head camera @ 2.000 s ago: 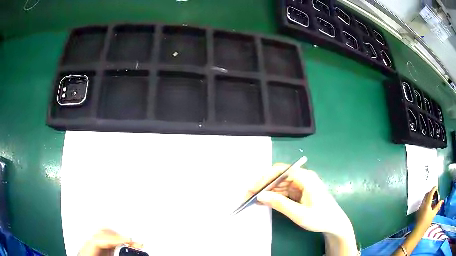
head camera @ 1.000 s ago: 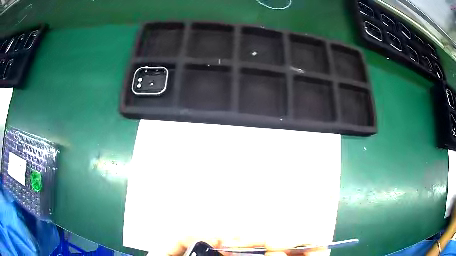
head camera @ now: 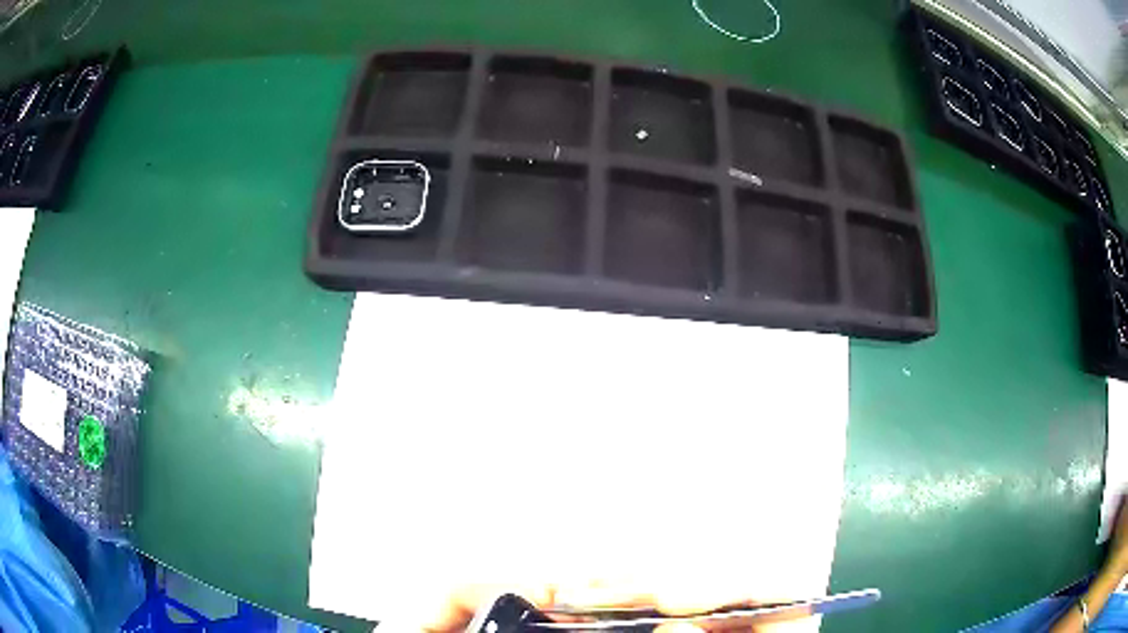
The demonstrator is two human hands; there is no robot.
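Note:
A black smartwatch housing (head camera: pixel 510 615) is at the bottom edge, cut off by the frame. My left hand (head camera: pixel 439 611) holds it; only a small, washed-out part of the hand shows. My right hand (head camera: pixel 668 608) holds thin metal tweezers (head camera: pixel 792 607), which lie nearly level with their back end to the right and their other end towards the housing. Whether the tip touches the housing cannot be told. A black foam tray (head camera: pixel 619 307) lies beyond the white paper sheet (head camera: pixel 581 433). One silver-rimmed housing (head camera: pixel 385 195) sits in its front-left pocket; its other pockets hold no housing.
Filled foam trays stand at the far right (head camera: pixel 1014 118), the right edge (head camera: pixel 1105 297) and the left edge (head camera: pixel 43 130). A textured clear-grey pack (head camera: pixel 81 420) with a green sticker lies at left. Blue-clothed people are at both lower sides; a forearm (head camera: pixel 1089 594) shows at right.
Since two seconds ago the view has shifted left, and my right hand with the tweezers has moved down to the housing in my left hand. Little has changed over the last second.

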